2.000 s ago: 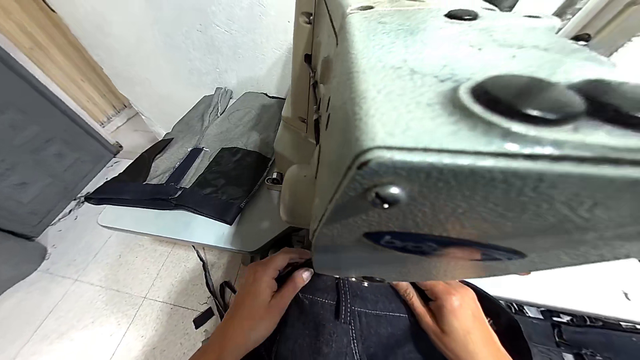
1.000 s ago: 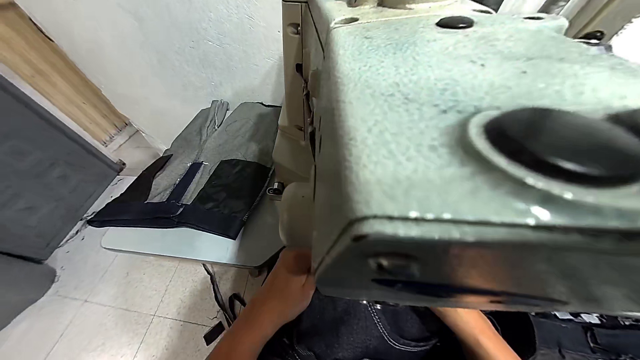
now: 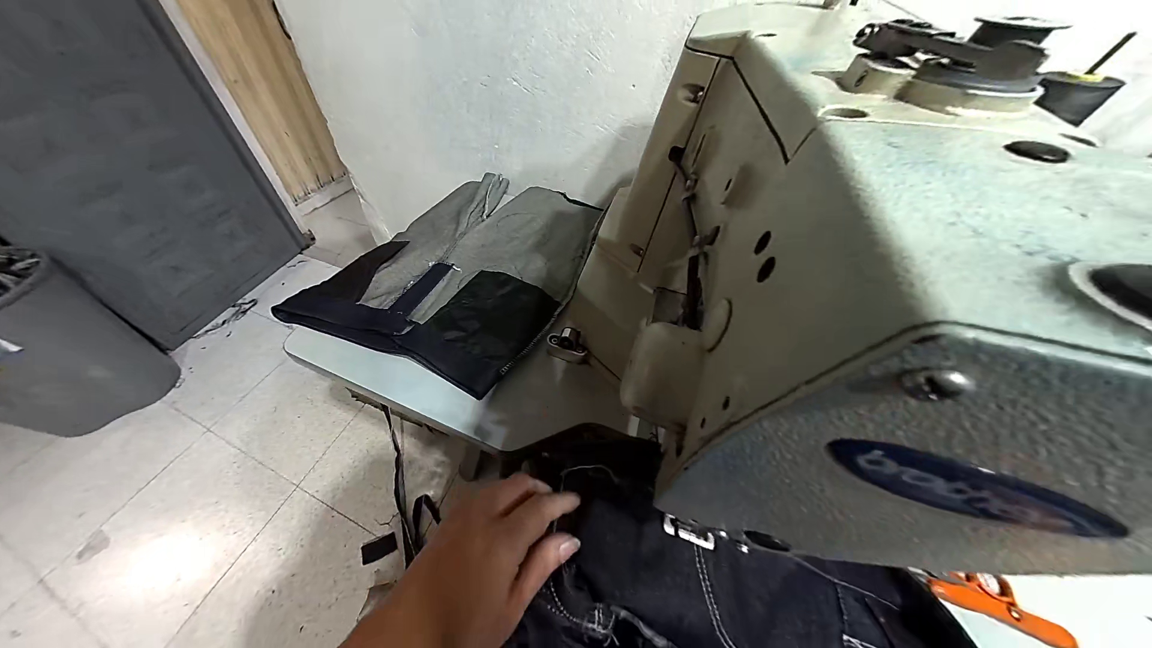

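A Brother industrial sewing machine (image 3: 900,378) fills the right of the view. Dark denim with pale stitching (image 3: 639,558) lies under its head, near the metal presser parts (image 3: 688,533). My left hand (image 3: 495,553) rests at the denim's left edge, thumb and fingers bent against the cloth; whether it pinches the fabric cannot be told. My right hand is out of sight. Beyond the machine, dark and grey trousers, seemingly turned inside out (image 3: 504,243), lie folded on the machine table (image 3: 360,364).
Orange-handled thread snips (image 3: 999,607) lie at the lower right. A grey bin (image 3: 81,351) stands on the tiled floor at left by a grey panel (image 3: 135,162). Dark strips (image 3: 400,486) hang below the table edge. A white wall (image 3: 504,90) rises behind.
My right hand, seen on the denim earlier, has gone from view. My left hand has come out from beside the machine head. The view has shifted, and the orange snips now show.
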